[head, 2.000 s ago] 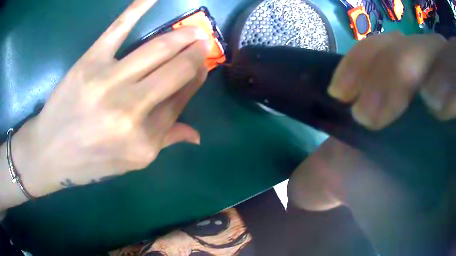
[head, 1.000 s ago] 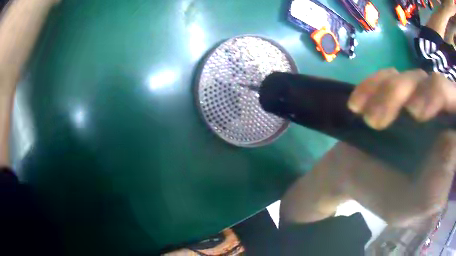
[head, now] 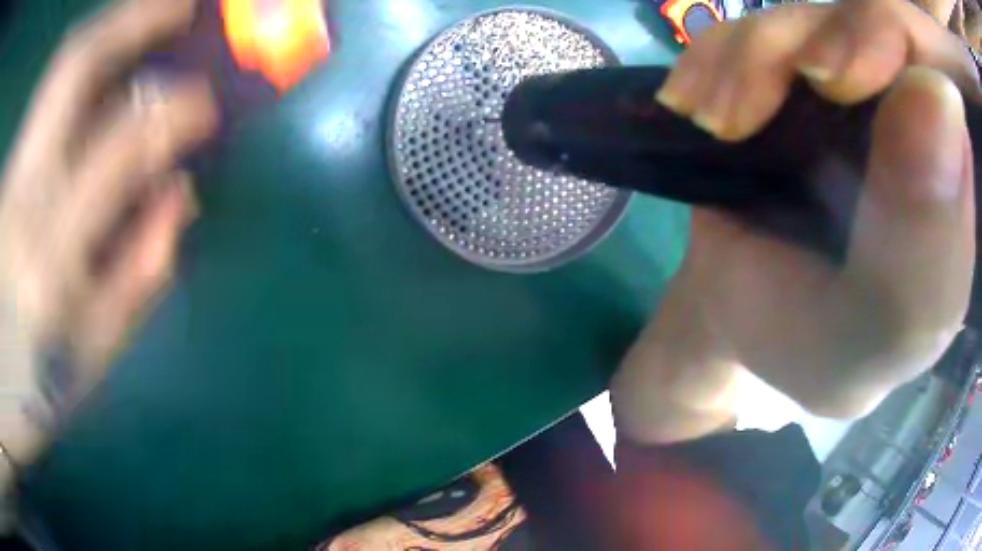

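Note:
My right hand (head: 829, 183) grips the thick black electric screwdriver (head: 646, 129). Its narrow end is over the round grey screw tray (head: 506, 262); the bit is mostly hidden, so contact with a screw cannot be told. Small silvery screws (head: 528, 41) lie densest at the tray's far side, with dark empty holes at the left. My left hand (head: 108, 205) is strongly blurred at the left edge. Beside its fingers is a blurred black device with a bright orange end (head: 278, 41); the hand appears to hold it.
The shiny green work surface (head: 323, 355) has a curved near edge. Part of another orange-ended unit (head: 692, 15) shows beyond the tray at the upper right, partly cut off. Printed dark clothing (head: 452, 506) shows below the edge. A grey tiled floor is at the lower right.
My left hand has come back into view at the left with the orange-ended device beside it. The screwdriver stays over the tray, its body now more level. Tray and waiting unit sit higher in view.

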